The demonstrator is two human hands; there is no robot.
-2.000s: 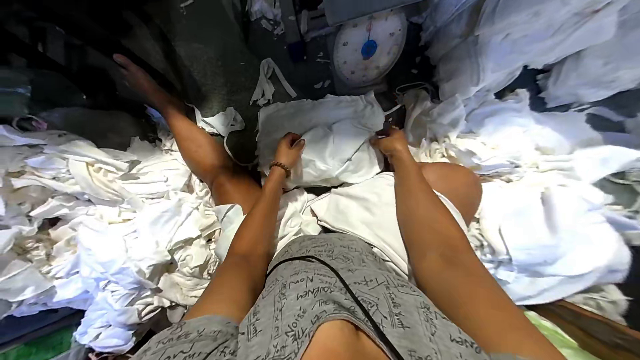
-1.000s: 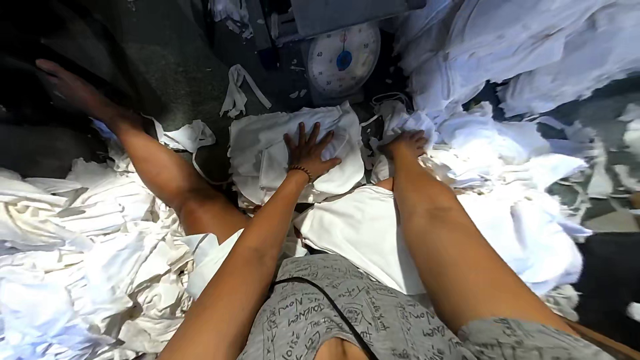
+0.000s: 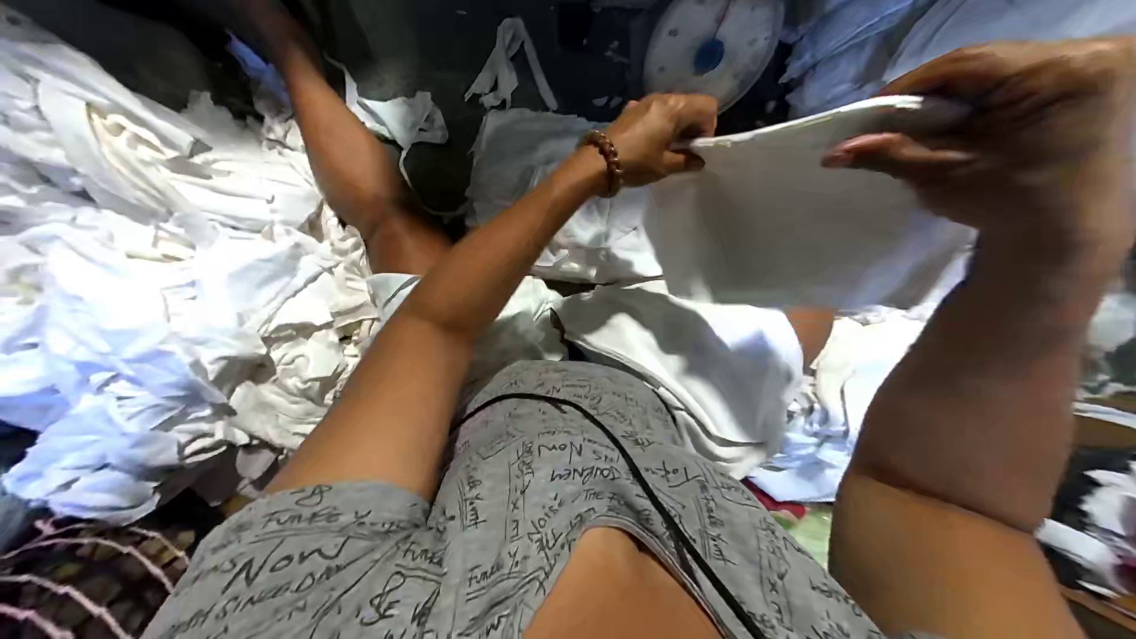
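A white cloth piece (image 3: 790, 222) hangs between my two raised hands. My left hand (image 3: 661, 138), with a beaded bracelet at the wrist, pinches its upper left edge. My right hand (image 3: 967, 133), nearer the camera and partly blurred, grips the upper right part between thumb and fingers. Below and left of it, a flat stack of white cloth (image 3: 524, 160) lies on the floor, partly hidden by my left forearm. Another white cloth (image 3: 692, 364) is draped over my lap.
A large heap of white cloth scraps (image 3: 177, 284) lies at the left. A dial scale (image 3: 710, 53) stands behind my hands. More white cloth (image 3: 843, 53) is piled at the upper right. A narrow cloth strip (image 3: 513, 67) lies on the dark floor. Pink netting (image 3: 80, 577) shows lower left.
My left hand has left the cloth stack where it was spread flat. My right hand has risen from the pile on the right. A white cloth piece is now held up between both hands.
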